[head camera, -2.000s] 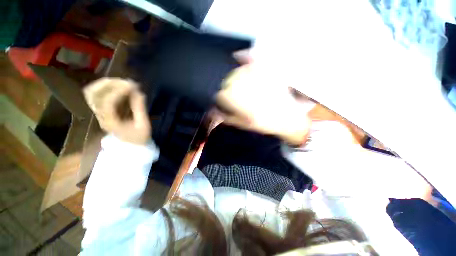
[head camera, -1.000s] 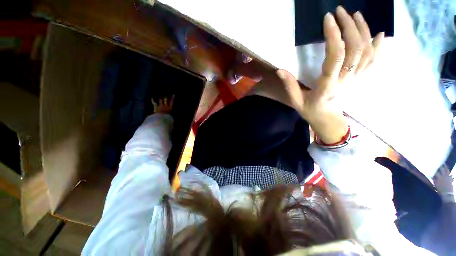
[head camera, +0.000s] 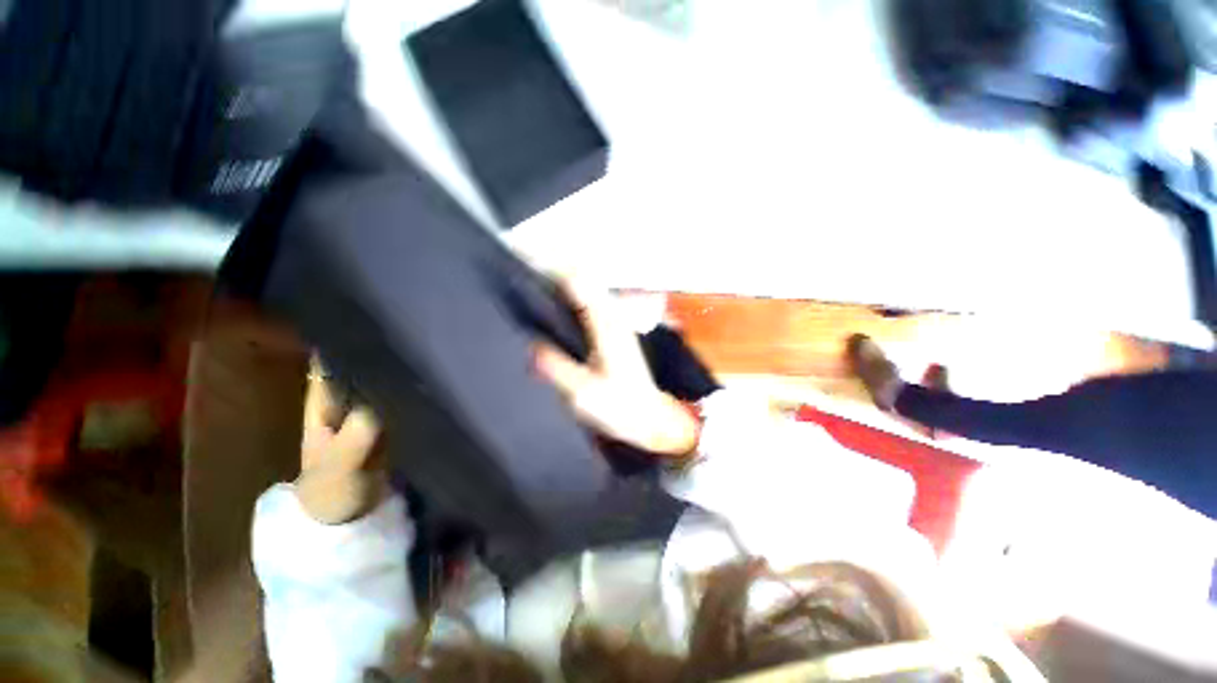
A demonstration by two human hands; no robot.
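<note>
A row of black gift boxes [head camera: 414, 334] is held at a slant in front of my chest, blurred by motion; I cannot tell how many. My left hand [head camera: 340, 447] grips its lower left side. My right hand [head camera: 621, 380] grips its right side, fingers over the edge. A single closed black gift box [head camera: 507, 107] lies on the white table just beyond. The far ends of the held boxes overlap the stacked boxes in view, so their border is unclear.
Stacked black gift boxes [head camera: 107, 100] stand at the back left of the white table [head camera: 774, 200]. Dark blurred items [head camera: 1041, 54] lie at the back right. A brown carton [head camera: 240, 494] and a red stool [head camera: 47, 454] are at left. Another person's dark sleeve [head camera: 1068, 414] reaches in from the right.
My left hand has come out of the carton and my right hand has left the box on the table. Both hands now hold black boxes. The view has turned, showing the stacks.
</note>
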